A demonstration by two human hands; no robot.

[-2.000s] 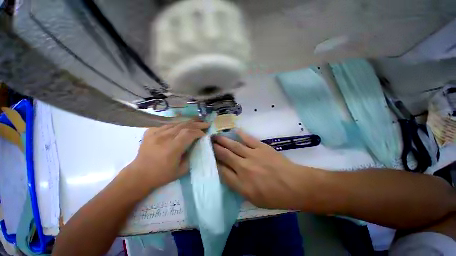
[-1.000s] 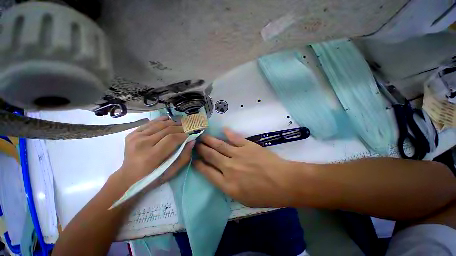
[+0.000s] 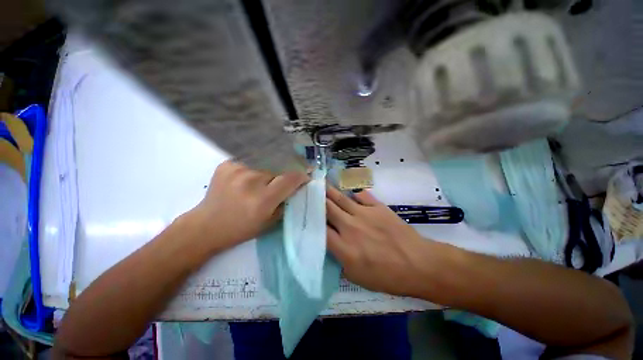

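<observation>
A narrow whitish-green band (image 3: 308,232) lies on a wider mint-green collar piece (image 3: 299,313) with a pointed end that hangs over the table's front edge. Their far end is at the presser foot and needle (image 3: 321,151). My left hand (image 3: 248,200) pinches the band's left edge just in front of the foot with thumb and forefinger. My right hand (image 3: 374,242) lies with its fingertips against the right side of the cloth; whether it grips any is hidden. The beige ridged guide (image 3: 356,178) is right of the foot.
The machine head and ribbed knob (image 3: 497,84) block the top. A slim black tool (image 3: 430,214) lies right of my right fingers. Stacked mint-green strips (image 3: 529,204) and black-handled shears (image 3: 584,235) lie at the right. A blue basket (image 3: 35,232) and white strip (image 3: 65,190) are at left.
The camera view has shifted. The narrow band, slanting out to the left a second ago, now lies nearly straight toward me. My left hand has changed to a pinch on it.
</observation>
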